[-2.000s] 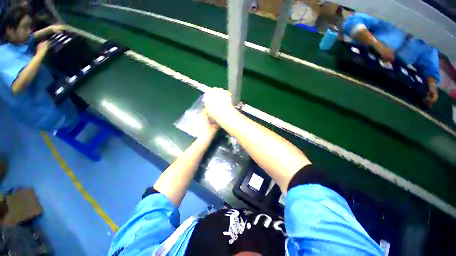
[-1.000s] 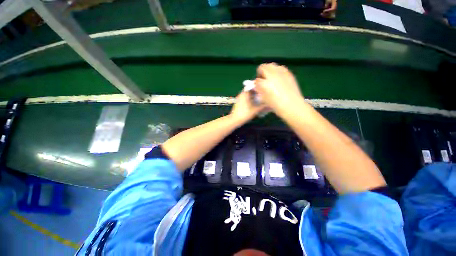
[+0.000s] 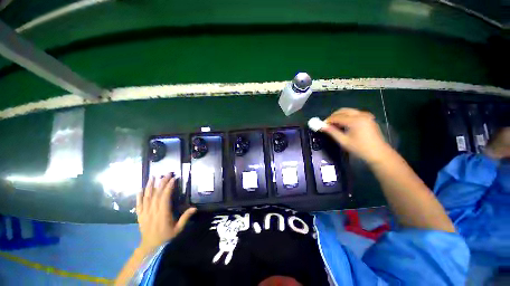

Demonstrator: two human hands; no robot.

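A black tray (image 3: 226,206) holds several glossy phones or back covers side by side, each with a black round camera patch at the far end. White labels show at the near end of most, such as on the middle phone (image 3: 248,162). My right hand (image 3: 356,131) pinches a small white wad or cloth (image 3: 316,124) at the camera end of the rightmost phone. My left hand (image 3: 159,209) lies with fingers spread over the near end of the leftmost phone (image 3: 166,162), covering its lower part. A whitish bottle with a grey round top (image 3: 295,94) stands beyond the tray.
A clear film sheet (image 3: 67,142) and shiny film (image 3: 120,176) lie left on the green bench. A chipped white rail (image 3: 223,89) runs behind, beside the green conveyor. Another tray of phones (image 3: 470,125) and a person's blue sleeve (image 3: 478,184) are at the right.
My hands were together above the rail and are now apart, left on the tray's left end, right at its right end with the white wad. The bottle now stands on the bench. The view has turned.
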